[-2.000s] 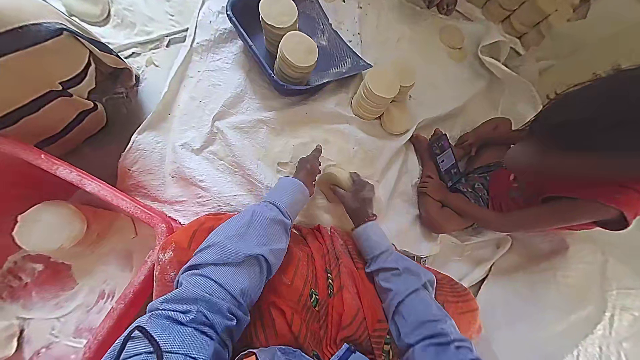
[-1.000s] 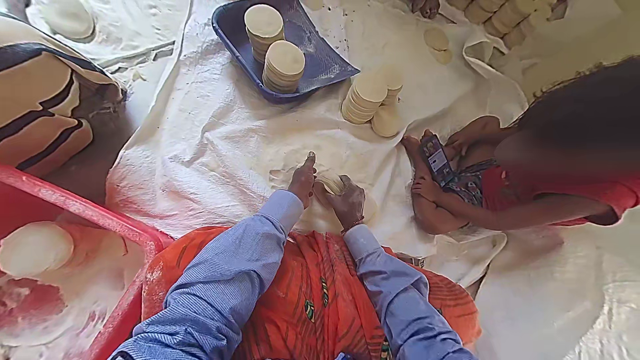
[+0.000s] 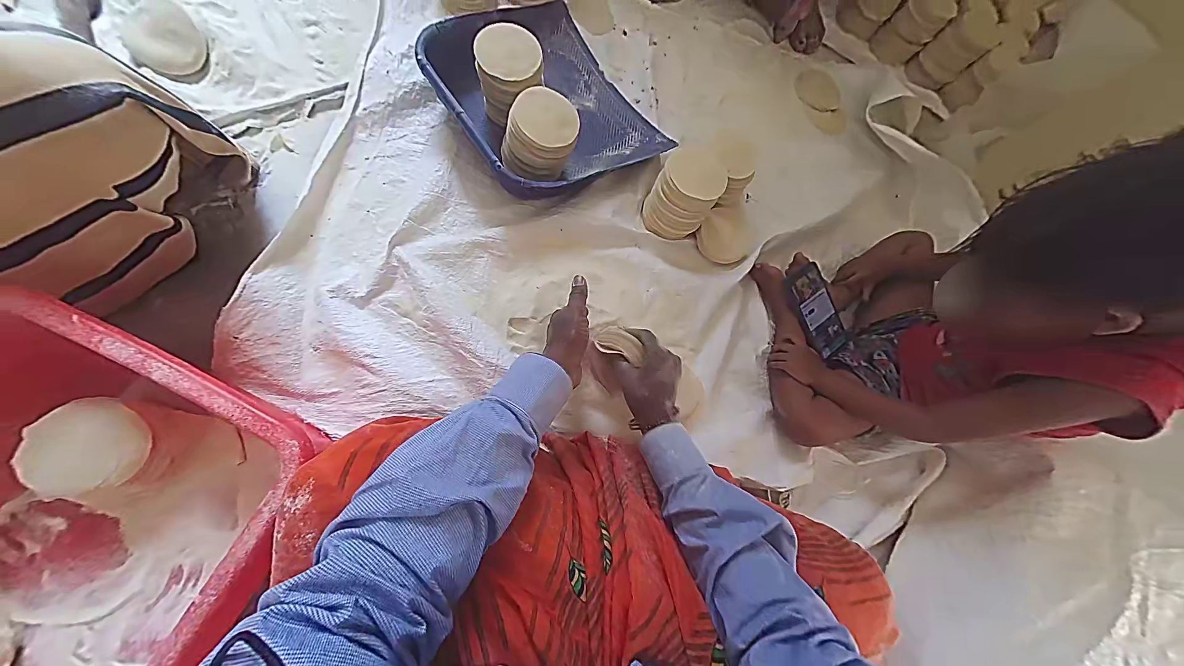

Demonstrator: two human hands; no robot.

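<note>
Just in front of my lap, my right hand (image 3: 651, 377) grips a small stack of thin round dough discs (image 3: 620, 343), tilted on its edge. My left hand (image 3: 568, 331) is upright at the stack's left side, thumb pointing away from me; whether it touches the discs is hard to tell, and its other fingers are hidden. More pale dough lies partly hidden beside my right hand. Both hands are over a flour-dusted white cloth (image 3: 435, 277). Further forward, a blue plastic tray (image 3: 615, 139) bears stacks of discs (image 3: 541, 129). Right of it, more disc stacks (image 3: 684, 192) stand on the cloth.
A red plastic tub (image 3: 287, 439) with flour and a pile of discs (image 3: 83, 447) stands at the left. A person with a phone (image 3: 814, 310) sits close on the right. Striped fabric (image 3: 83, 166) bulges at upper left. Many disc stacks (image 3: 953, 42) lie at upper right.
My right hand has turned about the discs, and their layered edges now show between my hands. The seated person still holds the phone.
</note>
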